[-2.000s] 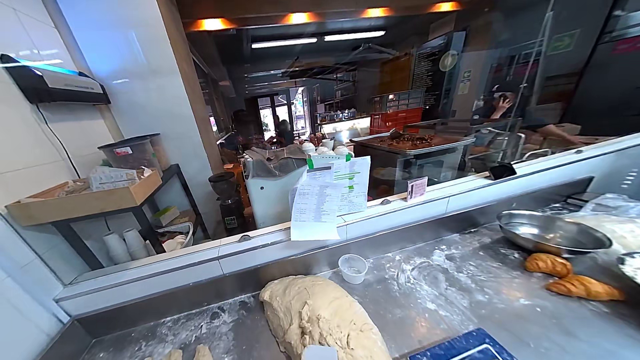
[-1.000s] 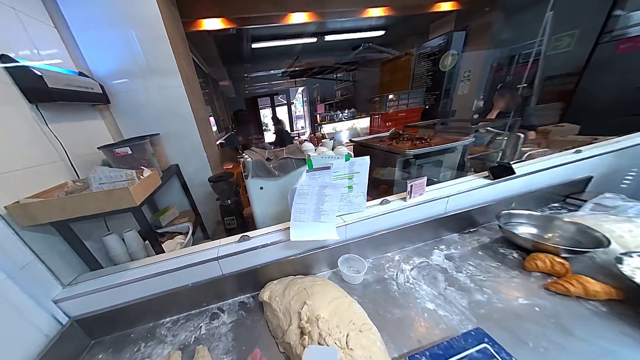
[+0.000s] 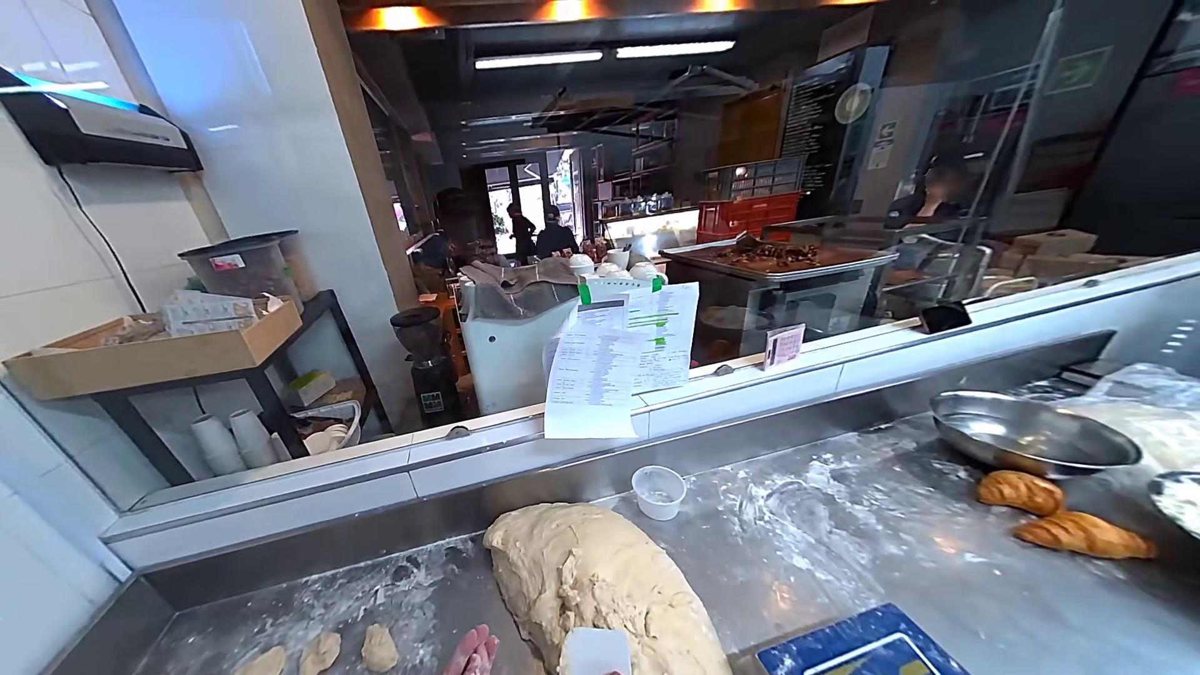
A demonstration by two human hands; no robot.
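Note:
A large mound of pale dough (image 3: pixel 600 581) lies on the floured steel worktop at the bottom centre. The fingertips of my left hand (image 3: pixel 473 652) show at the bottom edge, just left of the mound; the rest of the hand is out of view. A white plastic dough scraper (image 3: pixel 597 650) stands against the mound's near side, with a fingertip of my right hand (image 3: pixel 614 672) at its lower edge; most of that hand is hidden. Small dough pieces (image 3: pixel 380 647) lie in a row to the left. A blue scale (image 3: pixel 858 647) is partly visible at lower right.
A clear plastic cup (image 3: pixel 659 492) is behind the mound. Two baked croissants (image 3: pixel 1083 534) lie at the right beside a shallow metal bowl (image 3: pixel 1031 436). Another bowl (image 3: pixel 1177 502) holds white powder. Paper sheets (image 3: pixel 595 375) hang on the glass partition above the rear steel ledge.
My left hand's fingertips have come into view at the bottom edge and show more than one second ago. The dough mound and the scraper look almost unmoved.

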